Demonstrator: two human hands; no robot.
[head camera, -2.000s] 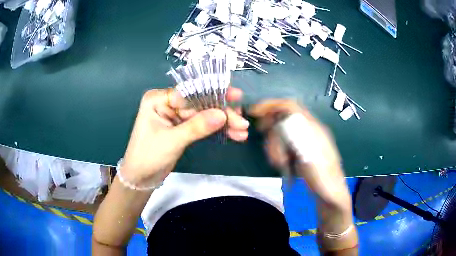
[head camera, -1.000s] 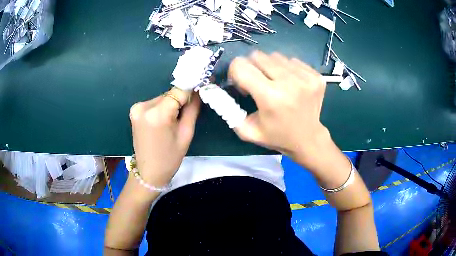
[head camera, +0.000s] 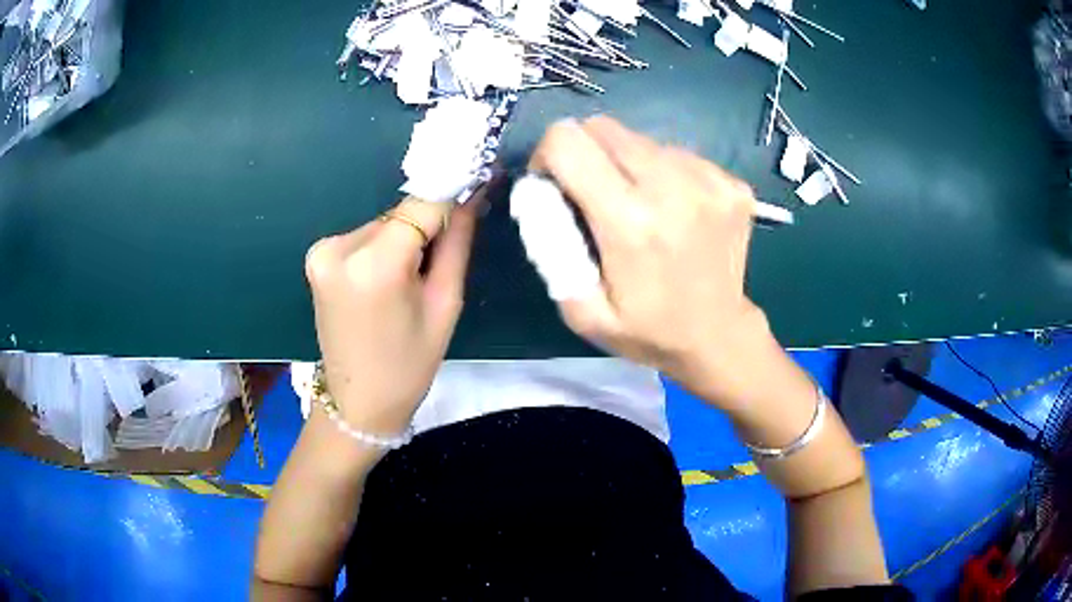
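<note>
My left hand (head camera: 382, 294) is closed on a bunch of tabbed pins. Their overlapping white tabs (head camera: 444, 151) look like one white block, and a row of small silver pin ends (head camera: 491, 144) runs along its right side. My right hand (head camera: 664, 235), just right of the bunch, is shut on a hand tool with a thick white ridged grip (head camera: 556, 245). A short white end of the tool sticks out at the right of the hand. The tool's tip is blurred; whether it touches the pin ends I cannot tell.
A pile of tabbed pins (head camera: 488, 53) lies beyond my hands, with a few loose ones (head camera: 795, 156) at the right. A clear bag-lined container (head camera: 53, 59) is at the upper left. A carton of white strips (head camera: 118, 406) stands below the bench (head camera: 176, 271). Clear bags show at the far upper right.
My left hand has turned from palm-up with fanned pins to back-up with the tabs bunched. My right hand has come beside it, and its white grip now stands steeper and slightly farther from the bunch.
</note>
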